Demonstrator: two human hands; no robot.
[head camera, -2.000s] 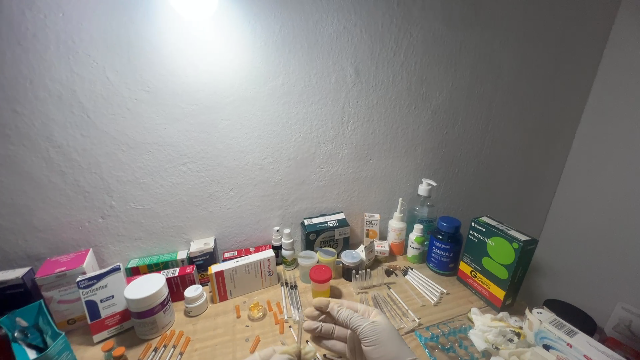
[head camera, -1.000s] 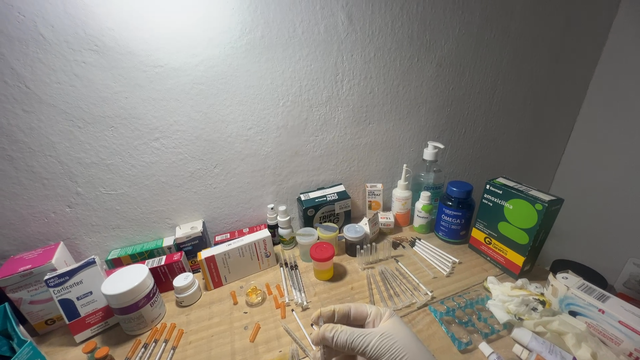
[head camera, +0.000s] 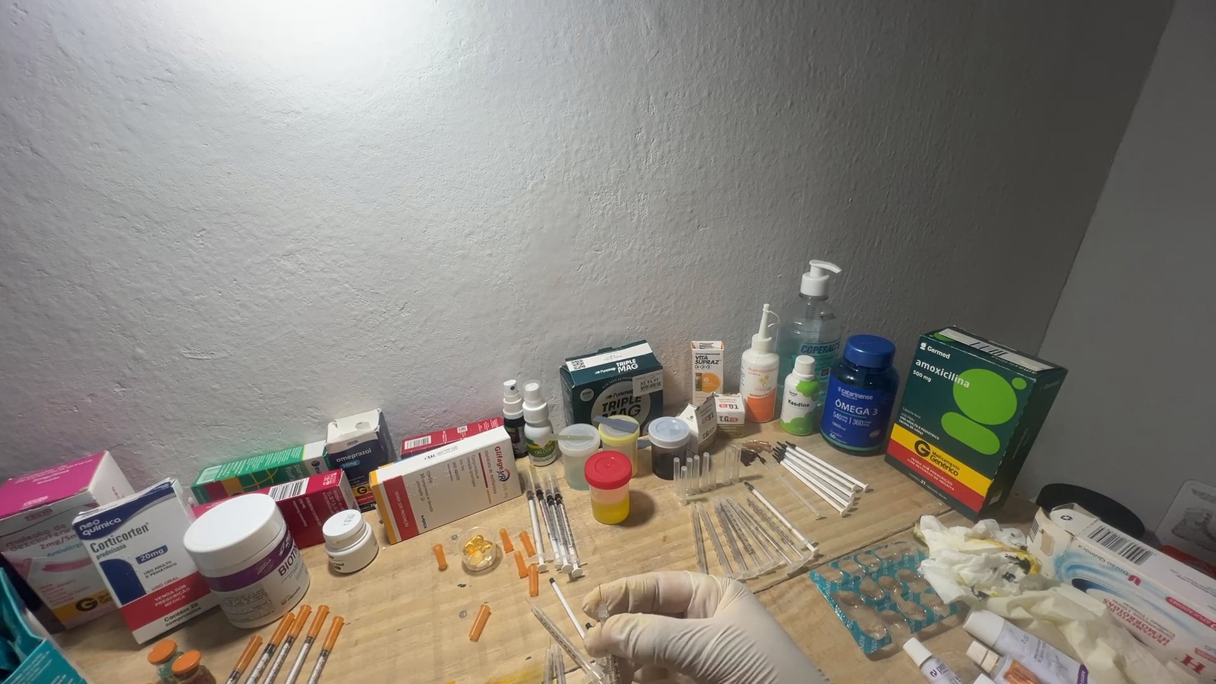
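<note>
My right hand (head camera: 698, 617), in a white latex glove, comes in at the bottom centre. Its thumb and forefinger pinch the upper part of a small clear object, perhaps a tube or syringe, mostly hidden by the fingers. Left of the fingertips lie a thin white stick (head camera: 567, 606) and a clear syringe (head camera: 560, 638). Beyond the hand stands a specimen cup with a red lid and yellow liquid (head camera: 609, 502). Capless syringes (head camera: 554, 532) lie left of that cup, with loose orange caps (head camera: 480, 622) nearer. My left hand is out of view.
Medicine boxes (head camera: 446, 480), a white jar (head camera: 249, 560) and bottles line the wall. Orange-capped syringes (head camera: 302, 641) lie front left. Right of centre are glass tubes (head camera: 736, 537) and white sticks (head camera: 819, 478). An emptied blister pack (head camera: 879, 594), crumpled gloves (head camera: 983, 560) and a tissue-style box (head camera: 1130, 589) occupy the right.
A gloved left hand, partly visible at the bottom two seconds ago, has gone out of view. My right hand stays at the bottom centre, fingers still pinched.
</note>
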